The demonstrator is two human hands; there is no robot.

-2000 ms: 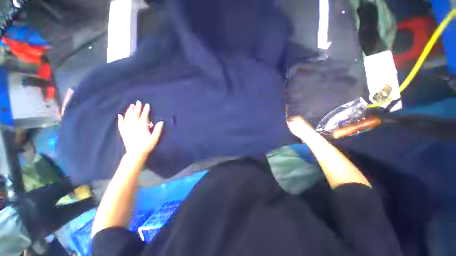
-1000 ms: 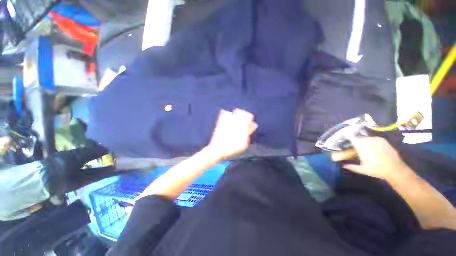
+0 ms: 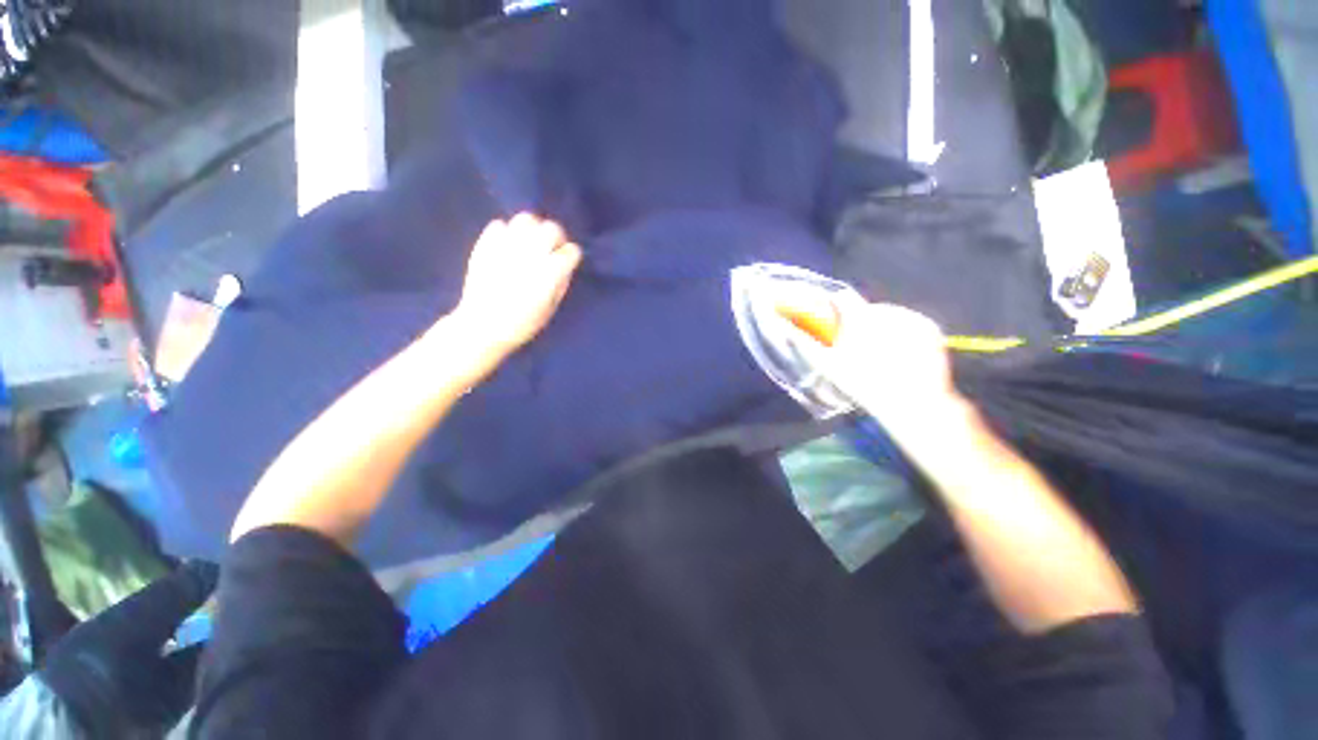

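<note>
A navy jacket point(image 3: 636, 340) lies spread over the pressing board, its upper part reaching to the far edge of the view. My right hand point(image 3: 889, 354) grips the orange handle of a silver-white steam iron point(image 3: 781, 325), whose pointed body is on the right part of the navy cloth. My left hand point(image 3: 520, 275) is closed at a fold of the jacket, left of the iron. Its fingers look curled on the cloth; the pinched part is hidden under them.
A yellow hose point(image 3: 1229, 301) runs right from the iron, past a white card point(image 3: 1087, 239). White strips point(image 3: 340, 116) lie on the dark table point(image 3: 188, 217). A red stool point(image 3: 1174, 123) stands beyond at the right. A blue crate point(image 3: 477, 586) shows below the board.
My right hand has lifted the iron from its place at the right and brought it left onto the jacket. My left hand has moved left and away from me to a fold.
</note>
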